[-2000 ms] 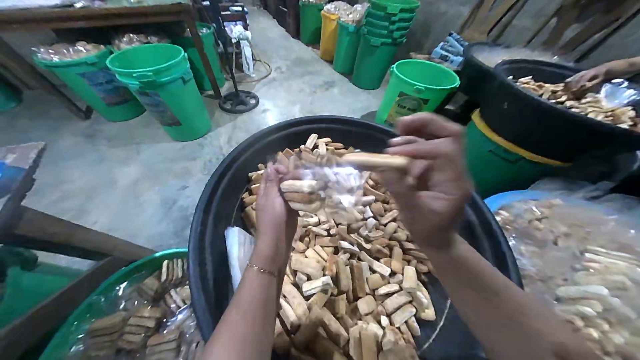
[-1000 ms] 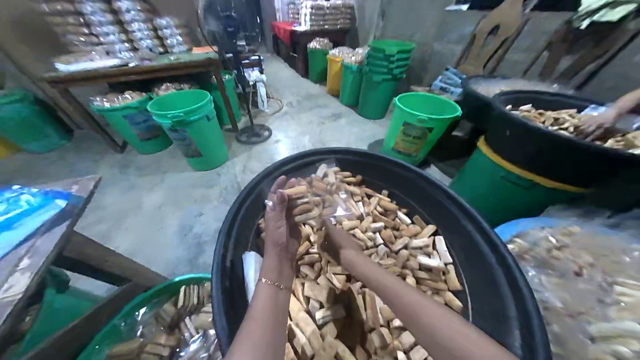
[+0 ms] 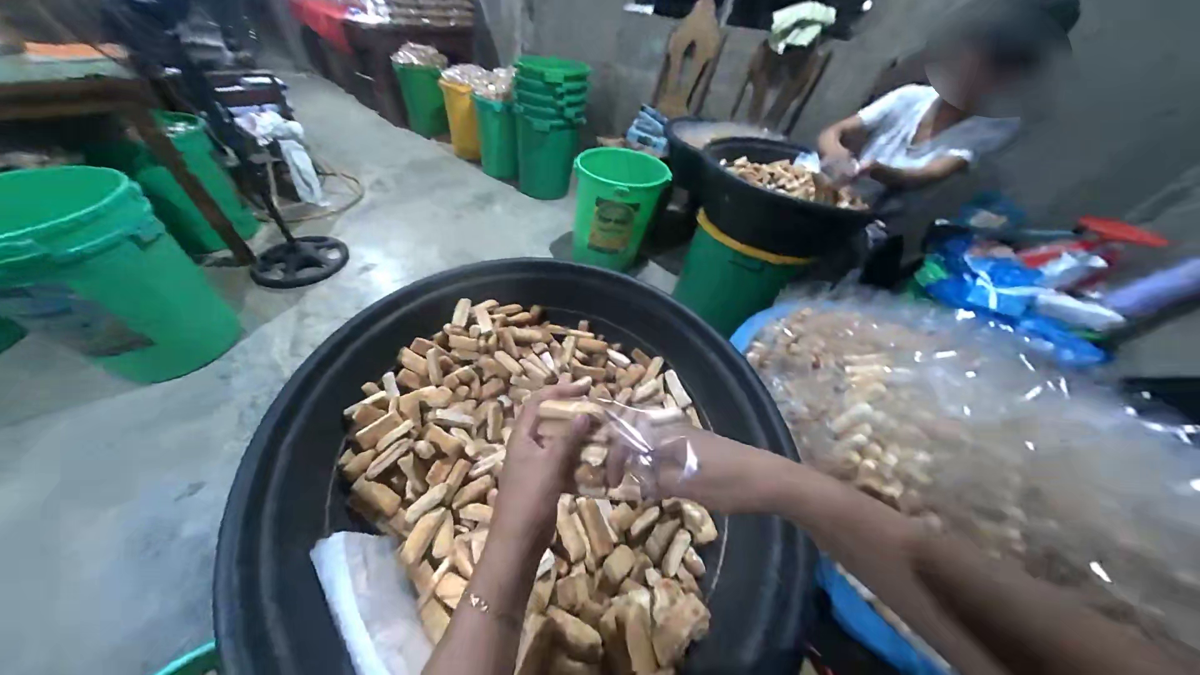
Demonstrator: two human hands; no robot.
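A round black tub (image 3: 281,403) holds a heap of short, toasted-looking bread sticks (image 3: 441,441). Over the heap, my left hand (image 3: 548,436) grips a clear plastic bag (image 3: 647,441) with bread sticks showing in and beside it. My right hand (image 3: 656,459) is at the bag's other side, its fingers partly behind the shiny plastic; whether it grips the bag or a stick is unclear. White folded plastic (image 3: 370,600) lies at the tub's lower left, near my left forearm.
A big clear bag of pale sticks (image 3: 937,412) sits close on the right. Beyond it, a person (image 3: 909,150) works at another black tub (image 3: 778,202). Green buckets (image 3: 112,272) stand at left, another green bucket (image 3: 619,206) ahead, and a round-based stand (image 3: 300,262) on the floor.
The view has swung to the right. My right hand has come up out of the heap and is now at the bag beside my left hand.
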